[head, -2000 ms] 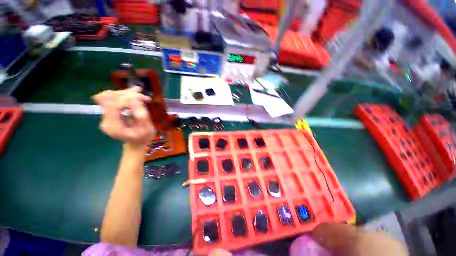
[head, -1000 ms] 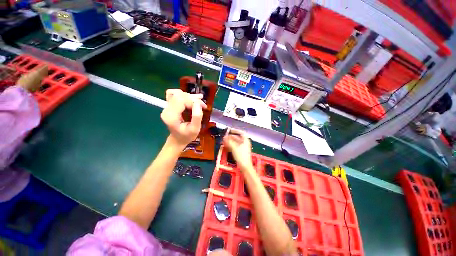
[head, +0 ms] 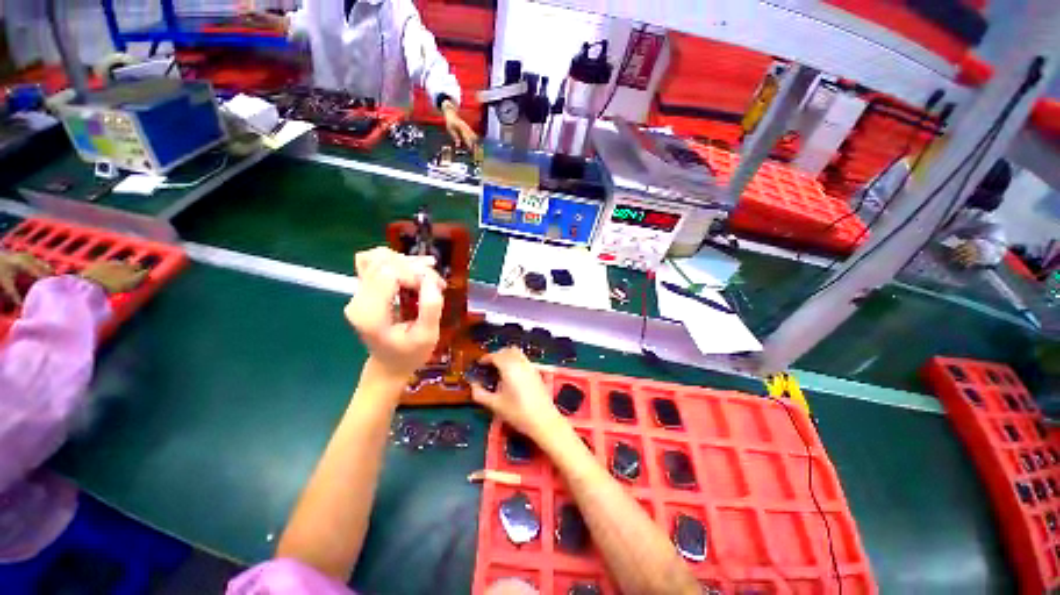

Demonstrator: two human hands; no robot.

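The lever fixture (head: 456,262) stands upright on its orange-brown base plate (head: 448,393), left of the red-orange tray (head: 744,436). My left hand (head: 395,312) is closed in a fist at the fixture's top; its grip is hidden inside. My right hand (head: 511,395) is at the base plate's right edge, fingertips pinching a small dark watch unit (head: 481,374). My right forearm lies over the tray's left part. The tray's pockets hold several dark watch units, one with a silvery face (head: 520,518). Loose dark parts (head: 430,435) lie in front of the fixture.
A row of dark units (head: 537,341) lies behind the tray. White paper (head: 556,274), a blue tester (head: 541,215) and a power supply (head: 638,237) are behind. A thin cable (head: 823,494) crosses the tray. Other people's hands are at far left and back.
My right hand has moved from behind the tray's left corner to the base plate's edge. My left hand stays at the fixture's top. The view has shifted; a person in white shows at the back.
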